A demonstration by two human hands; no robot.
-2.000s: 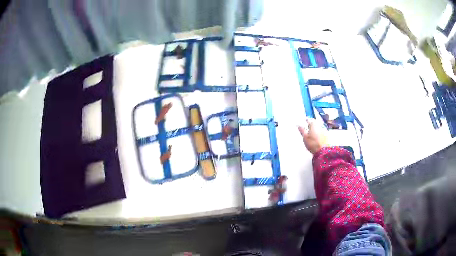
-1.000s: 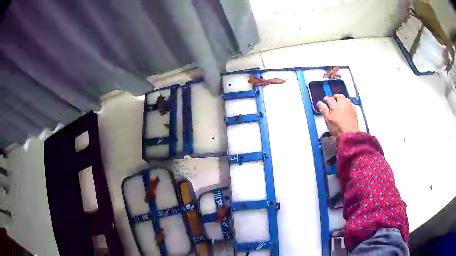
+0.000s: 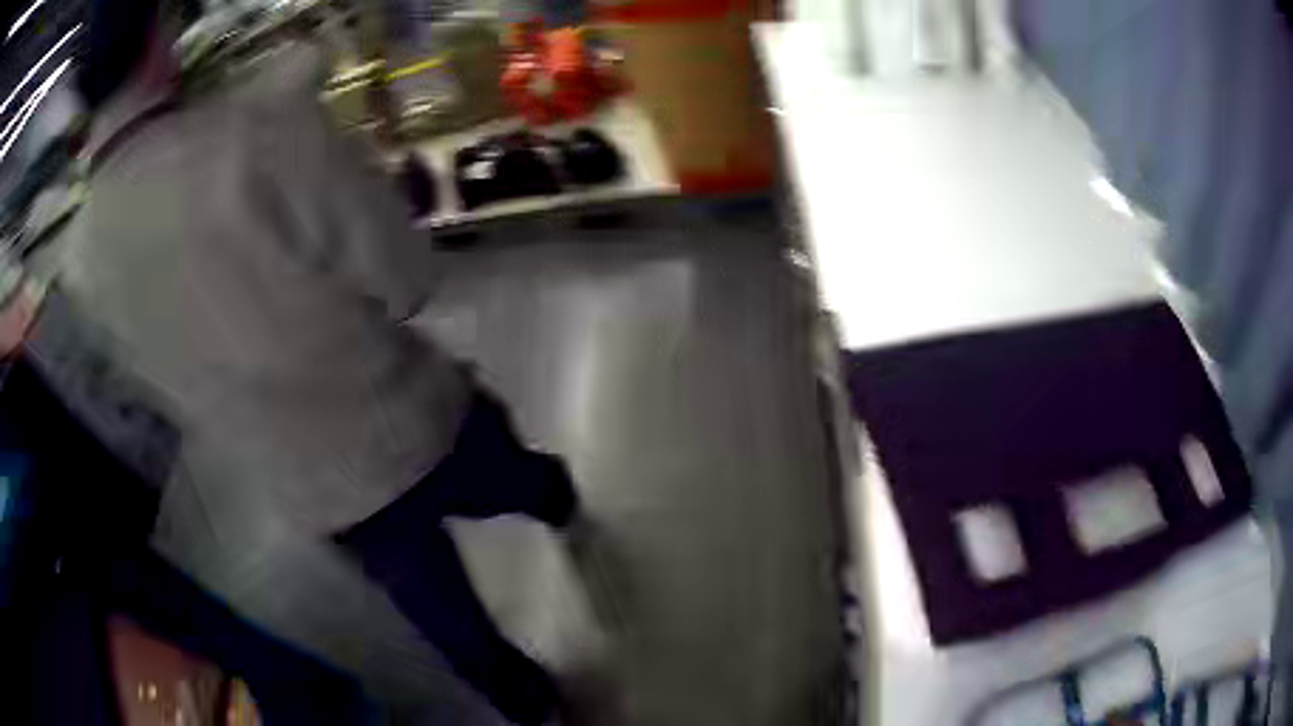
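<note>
No hand of mine is in the picture. A dark purple cloth piece [image 3: 1021, 411] with three cut-out openings lies flat on the white table [image 3: 950, 185] at the right. Below it, blue die frames [image 3: 1115, 687] show at the lower right, cut off by the picture's bottom edge. The frame is blurred, so fine detail on the cloth and the dies cannot be told.
A person in a grey top and dark trousers [image 3: 270, 298] stands bent at the left. Grey floor [image 3: 681, 468] lies between the person and the table. Behind are a large brown box [image 3: 702, 107], a white shelf with dark items and a grey-blue curtain [image 3: 1191, 128].
The view has swung left, away from most of the dies. My right hand, earlier over a die's small dark panel, has left the picture. The other person and the floor have come into view.
</note>
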